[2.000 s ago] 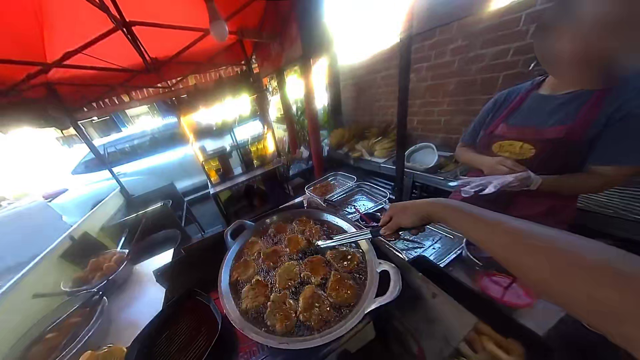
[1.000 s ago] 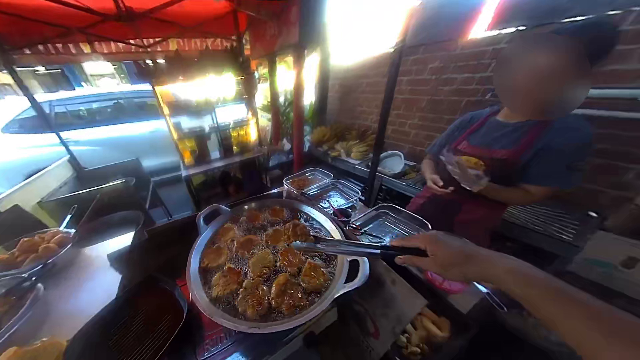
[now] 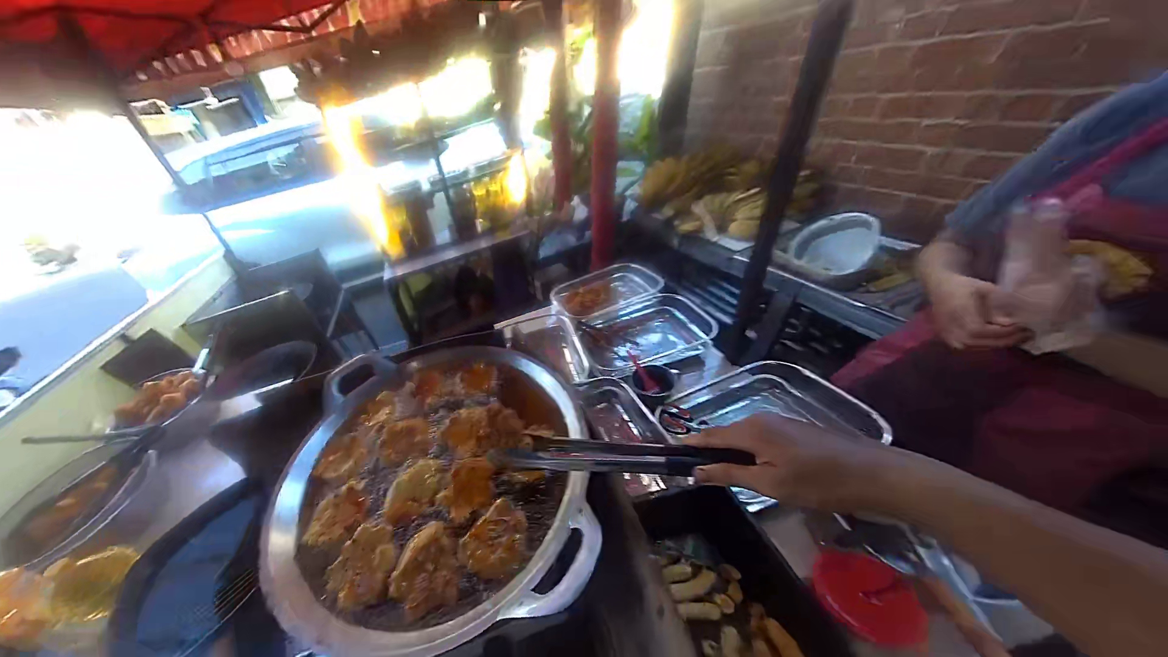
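My right hand (image 3: 776, 459) grips the handles of metal kitchen tongs (image 3: 620, 456), which reach left over the rim of a large two-handled metal pan (image 3: 297, 484). The tongs' tips are among fried pieces of food (image 3: 470, 488) in dark bubbling oil, at the right part of the pan; whether they pinch a piece I cannot tell. Several browned, rough-edged pieces (image 3: 429, 570) fill the pan. My left hand is out of view.
Glass trays (image 3: 776, 370) stand behind the tongs, beside a small dark cup (image 3: 653, 381). A black tray (image 3: 680, 511) holds banana-like pieces. A red lid (image 3: 867, 593) lies lower right. Bowls of fried food (image 3: 160, 397) are at left. A co-worker's gloved hand (image 3: 1049, 283) is at right.
The pan and tongs appear larger as the view has moved closer. My right hand still holds the tongs over the pan. The co-worker's gloved hand has been raised.
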